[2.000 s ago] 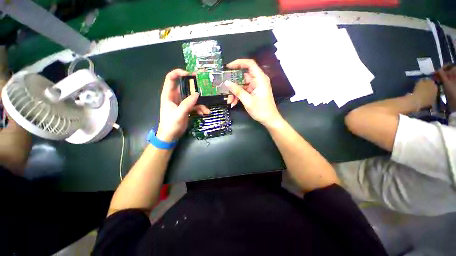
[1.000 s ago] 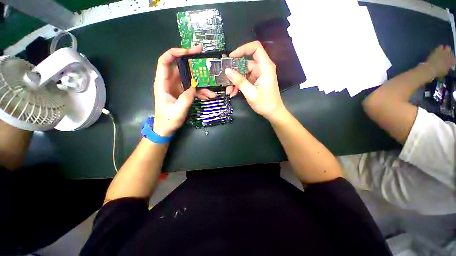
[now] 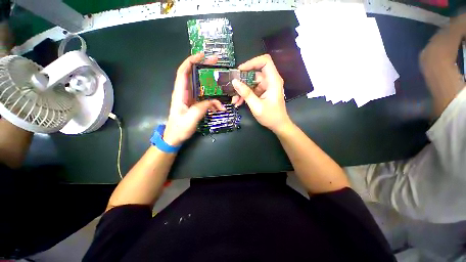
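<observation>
A green circuit board (image 3: 208, 83) with a silver shield area lies in or over a black housing (image 3: 195, 82), held above the mat. My left hand (image 3: 190, 105) grips the housing at its left end, a blue band on the wrist. My right hand (image 3: 261, 94) holds the board's right end, thumb on the shield area. Whether the board is fully seated I cannot tell. A row of boards (image 3: 212, 38) lies beyond and under my hands; its near end shows below them, its middle is hidden.
A white fan (image 3: 82, 97) with a pale cable stands at left. A dark slab (image 3: 288, 66) and fanned paper sheets (image 3: 347, 56) lie at right. A white ledge (image 3: 127, 15) runs along the back. A neighbour's arm (image 3: 443, 56) is at far right.
My left hand's fingers have shifted on the housing, with the thumb now lower, near its bottom edge. The board lies further over the housing than two seconds ago. The neighbour's arm has moved.
</observation>
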